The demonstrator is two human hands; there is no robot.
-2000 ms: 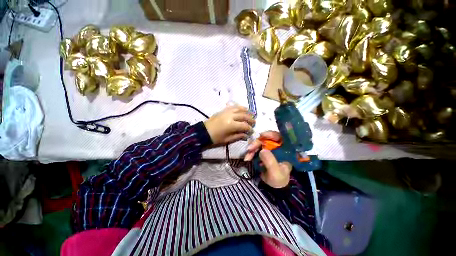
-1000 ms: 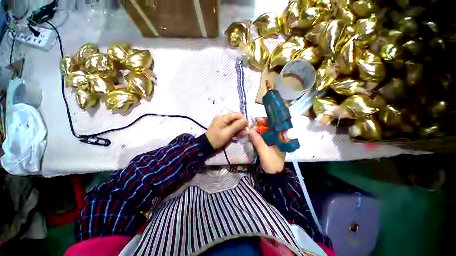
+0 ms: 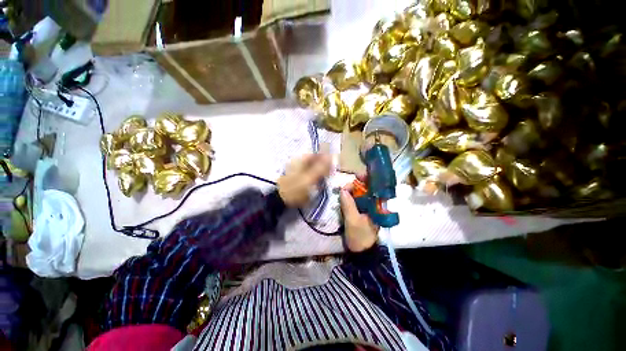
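My right hand (image 3: 358, 223) holds the dark teal glue gun (image 3: 379, 175) by its handle near the orange trigger, nozzle pointing away from me. A whitish glue stick (image 3: 400, 277) trails from its back. My left hand (image 3: 303, 179) is blurred, over the patterned strips (image 3: 315, 140) left of the gun; whether its fingers pinch anything cannot be told. Shiny gold pieces lie in a cluster (image 3: 147, 162) at the left and in a large pile (image 3: 456, 103) at the right.
A grey-white ring (image 3: 386, 127) sits by a brown cardboard piece (image 3: 351, 150) near the gun. A black cord with a switch (image 3: 141, 232) curves round the left cluster. An open cardboard box (image 3: 223, 68) stands at the back, a power strip (image 3: 68, 106) and white bag (image 3: 55, 233) at left.
The view has shifted, showing more of the box. My left hand has come away from my right hand, moving up and left. The gun stays in my right hand.
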